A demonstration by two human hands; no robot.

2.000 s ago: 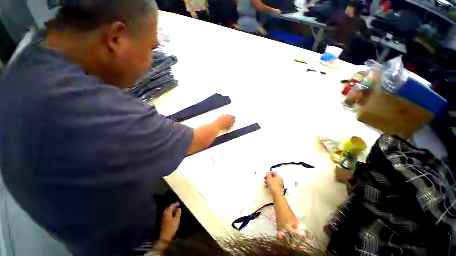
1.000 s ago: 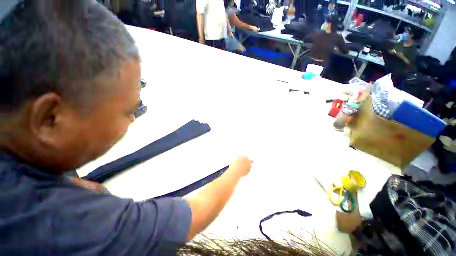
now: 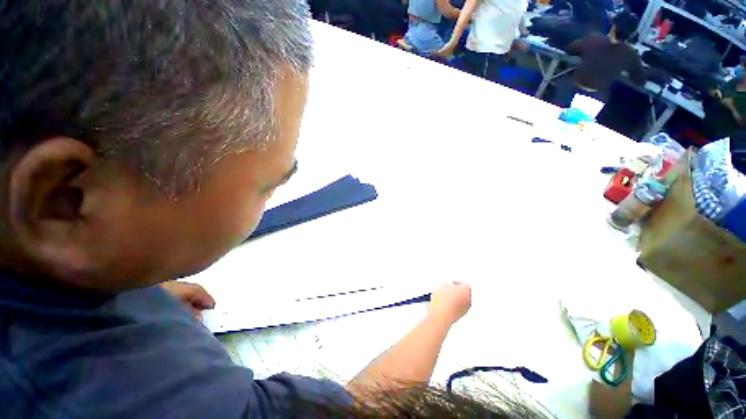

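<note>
Neither of my hands is in view. A dark narrow placket strip [image 3: 393, 306] lies on the white table [image 3: 491, 204], its ends at another person's two hands [image 3: 451, 301]. A pale strip with a dashed line of dark marks [image 3: 335, 296] lies along it; its outline is hard to tell from the white table. A fanned stack of dark placket strips [image 3: 319, 203] lies behind, partly hidden by the person's head. A thin black fabric cord [image 3: 497, 371] lies curved at the front.
The other person's head [image 3: 155, 139] and grey shirt fill the left side. At right are scissors [image 3: 605, 358], yellow tape [image 3: 634, 329], a cardboard box [image 3: 691, 245], a red item [image 3: 620, 186] and dark cloth [image 3: 683, 380]. Hair crosses the bottom edge. People work beyond the table.
My hands, both seen near the cord and table edge two seconds ago, are out of view. The other person's head is larger in view, and the pale marked strip now shows by the dark one.
</note>
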